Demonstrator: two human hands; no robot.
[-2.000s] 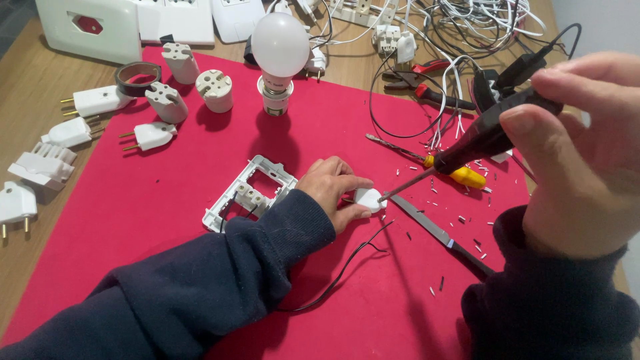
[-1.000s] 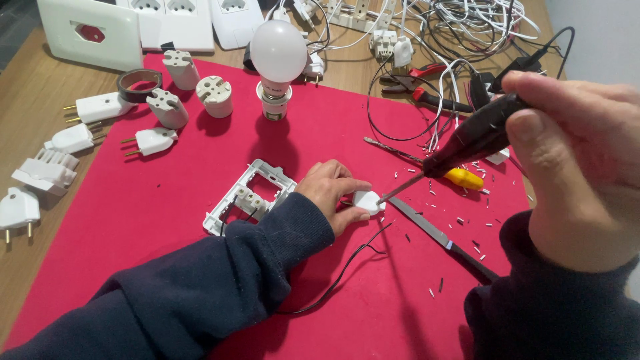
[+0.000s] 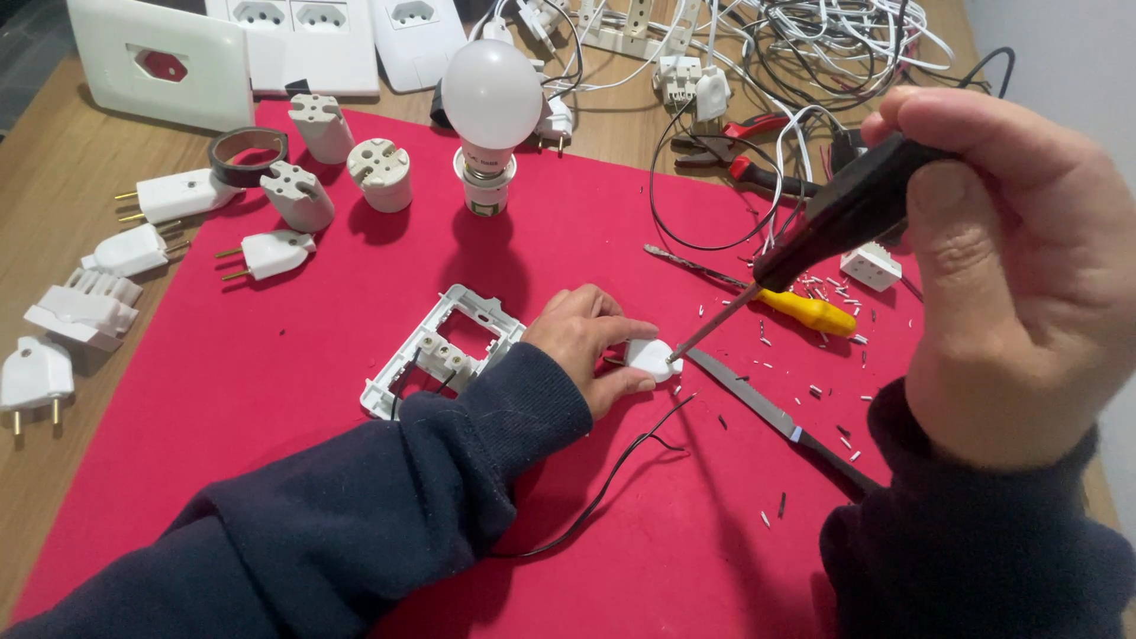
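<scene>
Fingers and thumb of my left hand (image 3: 590, 346) grip a white electrical plug (image 3: 650, 359) down on the red mat (image 3: 355, 497). My right hand (image 3: 1003, 275) holds a black-handled screwdriver (image 3: 839, 213) at a slant, its tip touching the plug's right end. Left of my left hand lies a white mounting frame (image 3: 444, 355) with a terminal module in it; my sleeve covers its lower right. A black two-core wire (image 3: 603, 488) with split ends curves below the plug. A serrated knife (image 3: 745, 395) lies right of the plug, near a yellow-handled screwdriver (image 3: 808, 311).
A light bulb in a socket (image 3: 491, 106) stands behind, with round ceramic sockets (image 3: 380, 175) and a tape roll (image 3: 248, 156) to its left. Several white plugs (image 3: 277, 255) lie left. Pliers (image 3: 754, 169), tangled cables (image 3: 834, 44) and wire scraps (image 3: 816, 390) are right; wall plates (image 3: 169, 67) stand at the back.
My right hand has shifted slightly around the screwdriver handle. The left hand keeps its hold on the plug, and the screwdriver tip stays at the plug's right end.
</scene>
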